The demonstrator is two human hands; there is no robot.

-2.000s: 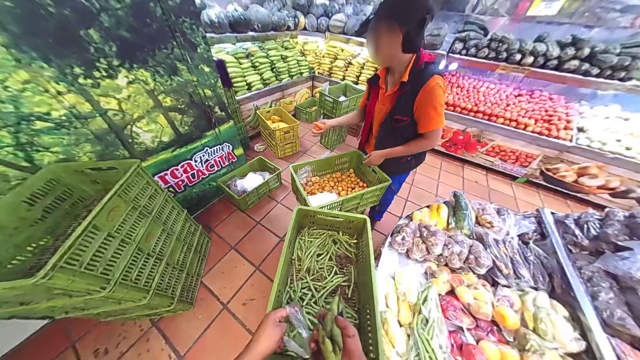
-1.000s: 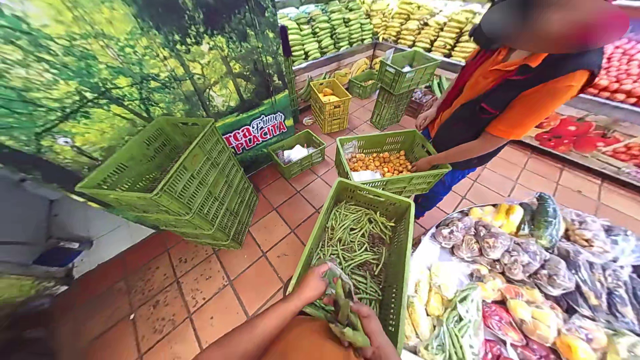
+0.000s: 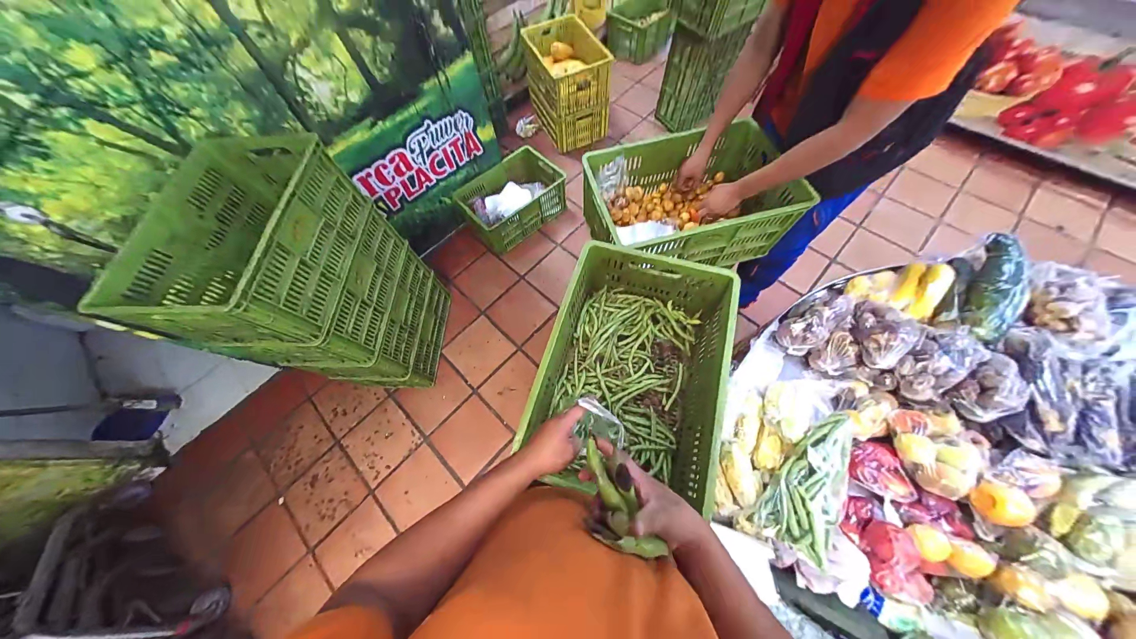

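My left hand point(image 3: 557, 444) grips the edge of a clear plastic bag point(image 3: 602, 421) over the near end of a green plastic crate point(image 3: 726, 355). Close beside it on the right, my right hand point(image 3: 655, 506) is closed around several large green bean pods point(image 3: 612, 490), some with dark patches. Loose slender green beans point(image 3: 621, 355) lie in the crate below. Touching its far end is another green crate point(image 3: 754, 241) with small orange fruits point(image 3: 657, 206), where a person's two hands point(image 3: 710, 186) reach in.
Nested green crates point(image 3: 355, 275) stand at left on the tiled floor. A small green crate point(image 3: 524, 222) and stacked yellow crates point(image 3: 572, 98) are farther back. At right, a display holds bagged vegetables point(image 3: 808, 488). A person in an orange shirt point(image 3: 932, 53) stands beyond.
The other person's hands are both in the orange fruits now; two seconds ago one was held out beside the crate. My hands still hold the bag and pods. The view has shifted.
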